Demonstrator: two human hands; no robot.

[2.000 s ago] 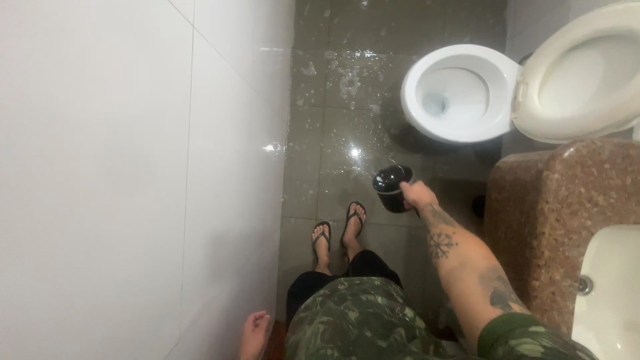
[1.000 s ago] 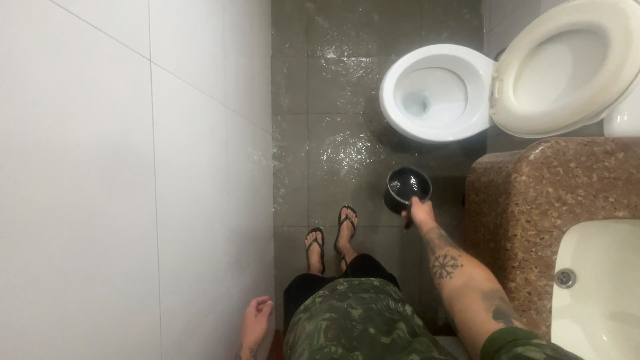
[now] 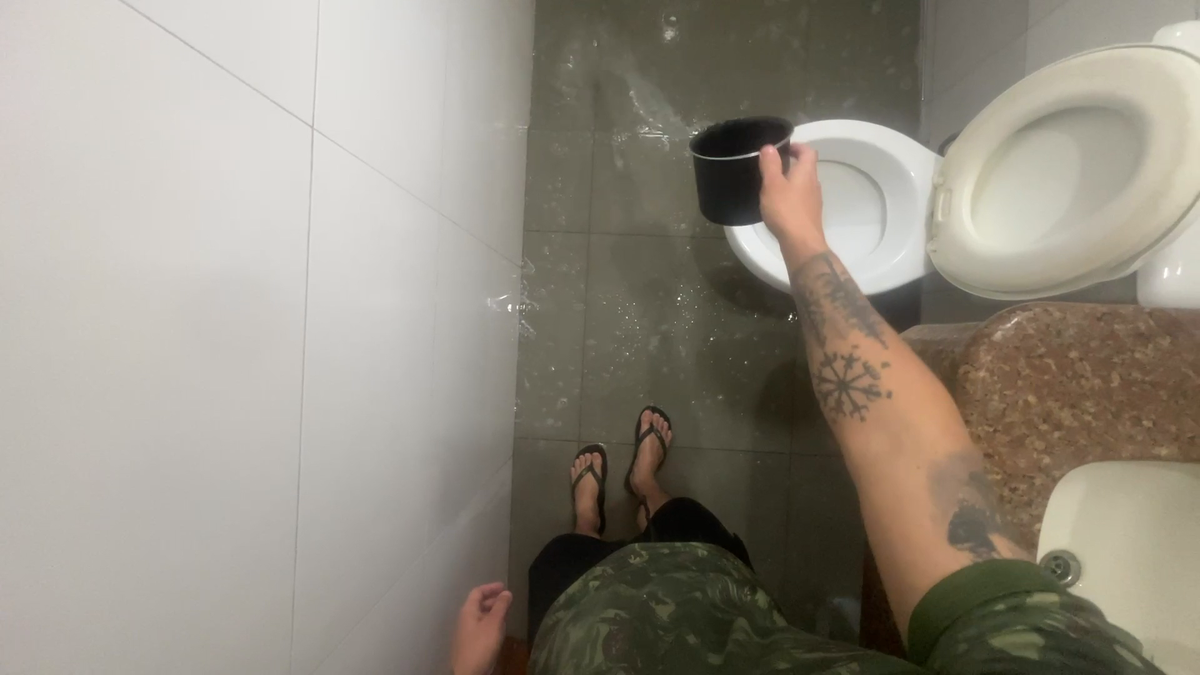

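Observation:
My right hand (image 3: 792, 192) grips the side of a black pot (image 3: 729, 183) with a pale rim, held out in front of me. The pot's mouth tilts toward the top of the view, and its inside looks dark; whether it holds water cannot be told. Behind the hand and pot is the white toilet bowl (image 3: 902, 155), partly hidden by them. My left hand (image 3: 483, 623) hangs low beside the white wall, its fingers loosely curled, with nothing seen in it. Water glistens on the grey tiled floor (image 3: 647, 272).
The toilet's raised seat and lid (image 3: 975, 244) lean back at the right. A brown speckled stone counter (image 3: 1078, 394) with a cream sink (image 3: 1125, 525) stands at my right. A white tiled wall (image 3: 403, 281) runs along the left. My feet in black flip-flops (image 3: 589, 483) are on the wet floor.
My right hand has moved the pot forward, from near my feet to beside and over the toilet bowl's edge. Liquid glints in the pot earlier. A splash streak now shows on the floor ahead.

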